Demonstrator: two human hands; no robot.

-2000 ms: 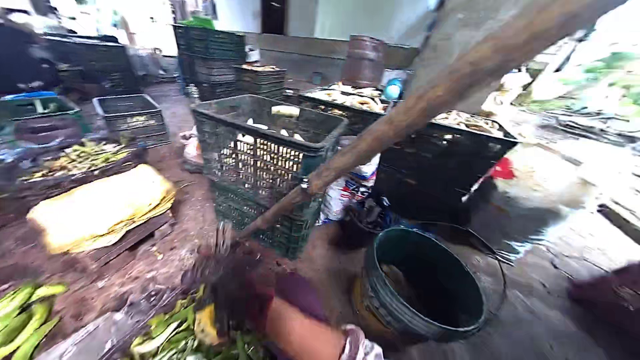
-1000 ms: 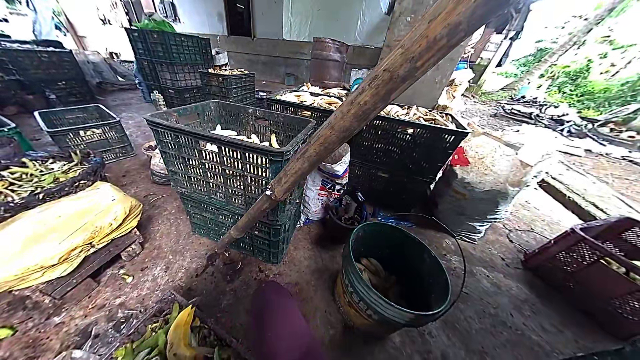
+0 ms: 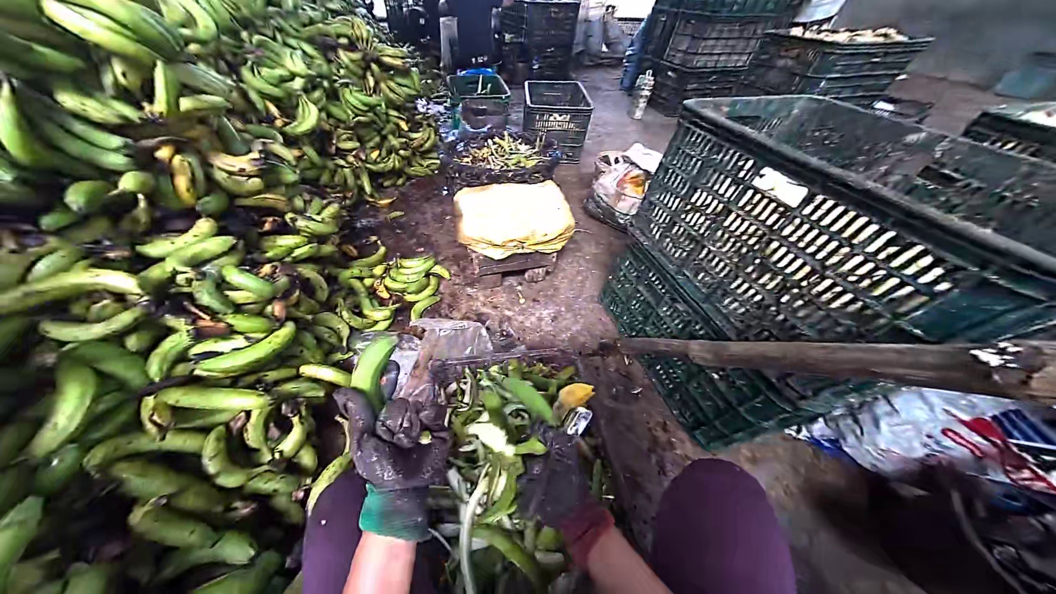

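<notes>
My left hand [image 3: 398, 441], in a dark soiled glove with a green cuff, is closed around an unpeeled green plantain [image 3: 374, 365] that points upward. My right hand [image 3: 557, 478], in a dark glove with a red cuff, is over the peels, with a small shiny metal tool [image 3: 578, 421] at its fingertips; its grip is partly hidden. Between and beyond both hands lies a heap of green peels [image 3: 483, 503] with a yellow piece [image 3: 575, 396] on top. At the left, a large pile of green plantains [image 3: 223, 355] comes close to my left hand.
Stacked dark green plastic crates [image 3: 792, 239] stand at the right, a wooden pole [image 3: 792, 356] across them. Ahead are a low seat with a yellow cover [image 3: 513, 219], a basket of peels [image 3: 503, 155] and a smaller crate [image 3: 558, 115]. My knees flank the peel heap.
The view has swung left, bringing the plantain pile into sight. Both my hands now show over the peels, the left with a plantain; one second ago neither was in view.
</notes>
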